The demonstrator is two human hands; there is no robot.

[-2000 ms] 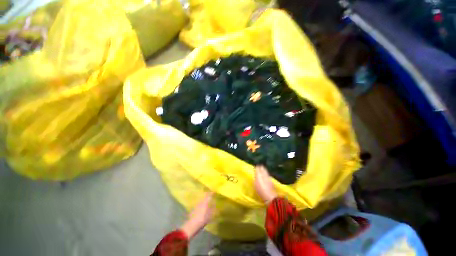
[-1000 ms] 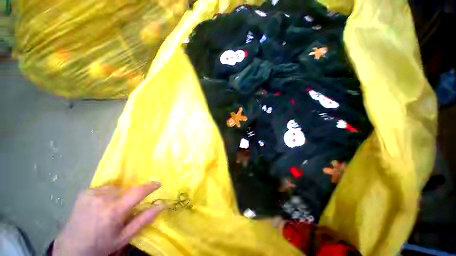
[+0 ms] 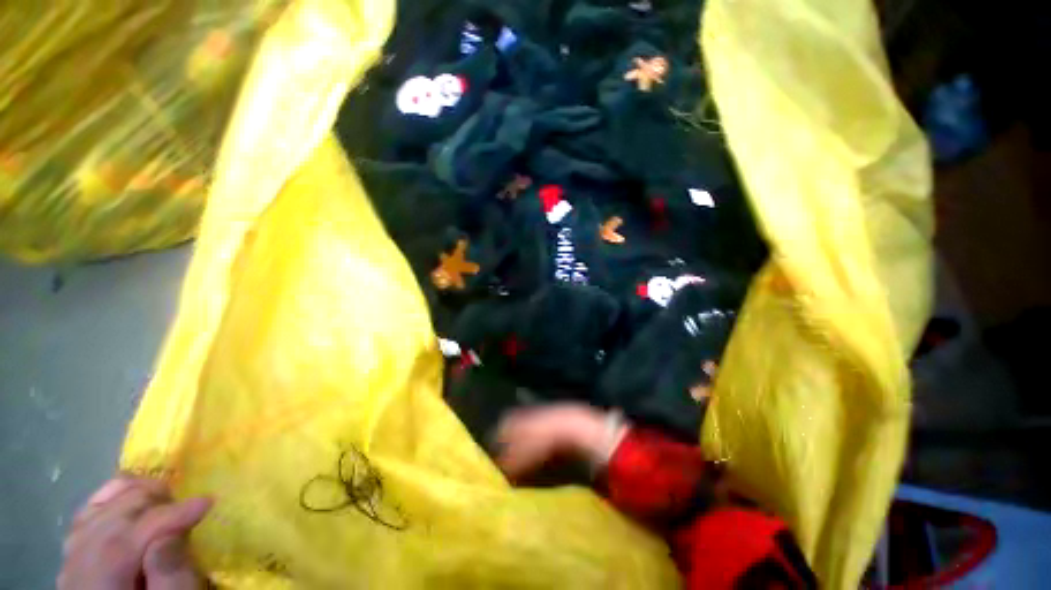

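A yellow woven sack (image 3: pixel 300 346) stands open-mouthed in front of me, full of dark green plush pieces (image 3: pixel 519 323) with snowman, gingerbread man and red-and-white appliqués and white lettering. My left hand (image 3: pixel 133 532) is at the lower left, its fingers closed on the sack's edge. My right hand (image 3: pixel 553 438), blurred, is inside the sack mouth against the green pieces near the front rim; its fingertips are hidden or unclear, so I cannot tell whether it grips one. A dark thread tangle (image 3: pixel 355 489) lies on the sack's front.
Another yellow sack (image 3: pixel 104 138) stands at the upper left on the grey floor (image 3: pixel 69 369). A pale blue thing (image 3: pixel 1003 542) with a red curved part is at the lower right. Dark, unclear things and a brownish surface are on the right.
My right hand has come into view inside the sack mouth. My left hand has moved left and down and closed on the sack. The green pieces near the front lie differently.
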